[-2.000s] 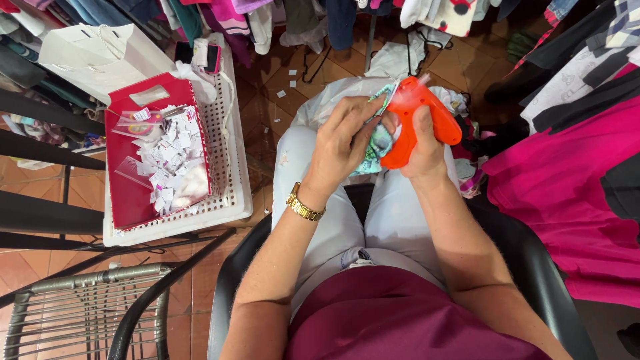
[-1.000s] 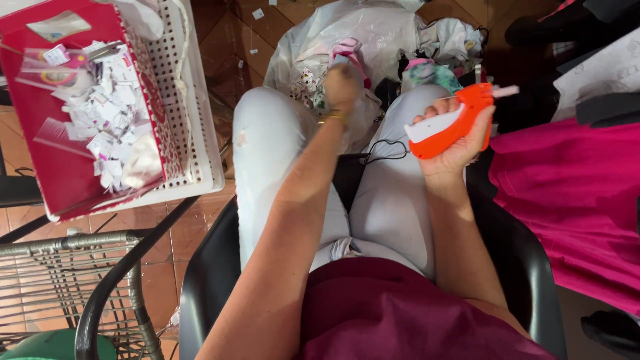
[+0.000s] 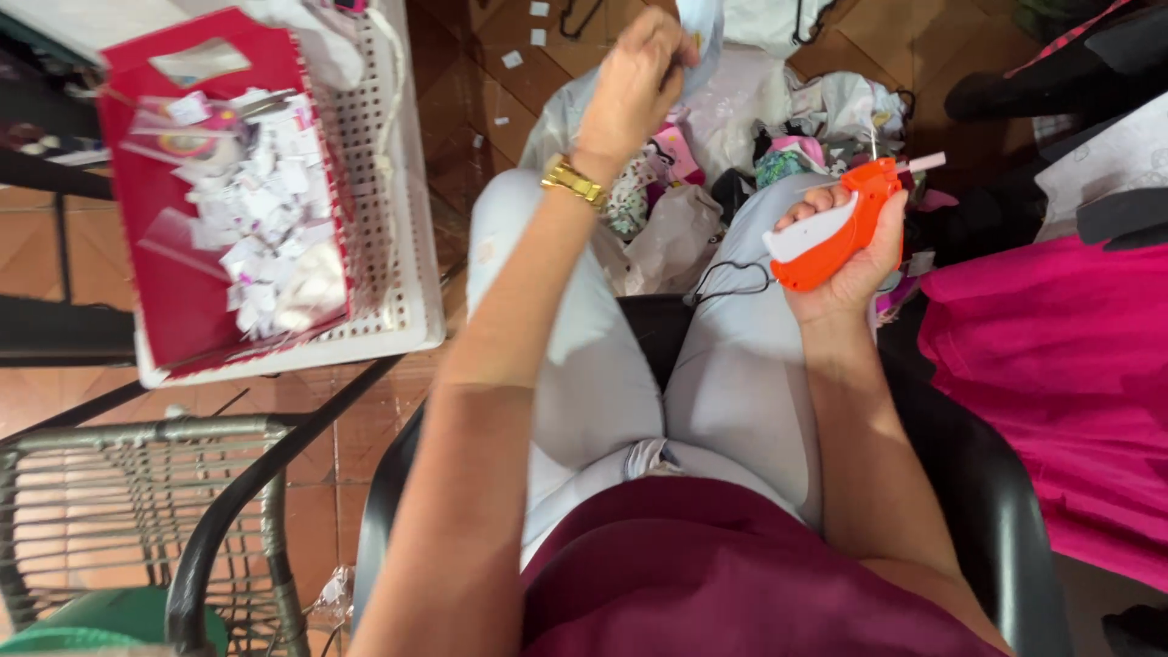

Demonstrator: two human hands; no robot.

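An orange tagging gun (image 3: 853, 224) with a white trigger lies in my right hand (image 3: 849, 265), above my right thigh. Its thin needle points up and left, and a pale pink strip sticks out of its right end. My left hand (image 3: 639, 78), with a gold watch (image 3: 573, 182) on the wrist, is out in front with its fingers closed on the edge of a light blue cloth (image 3: 701, 41), which the top of the view cuts off. Below that hand, a clear plastic bag (image 3: 675, 228) with small patterned and pink garments (image 3: 671, 155) lies between and beyond my knees.
At the left a red box (image 3: 137, 274) of small white paper tags (image 3: 265, 205) stands on a white perforated plastic crate (image 3: 424, 274). Black chair arms (image 3: 995, 493) flank me. Magenta cloth (image 3: 1049, 365) hangs at the right. A woven chair (image 3: 137, 493) stands at lower left.
Two seconds ago both hands were together at the tagging gun and a patterned cloth. My left hand has since moved left, then farther forward from the bagged garments. The tagging gun stays in my right hand.
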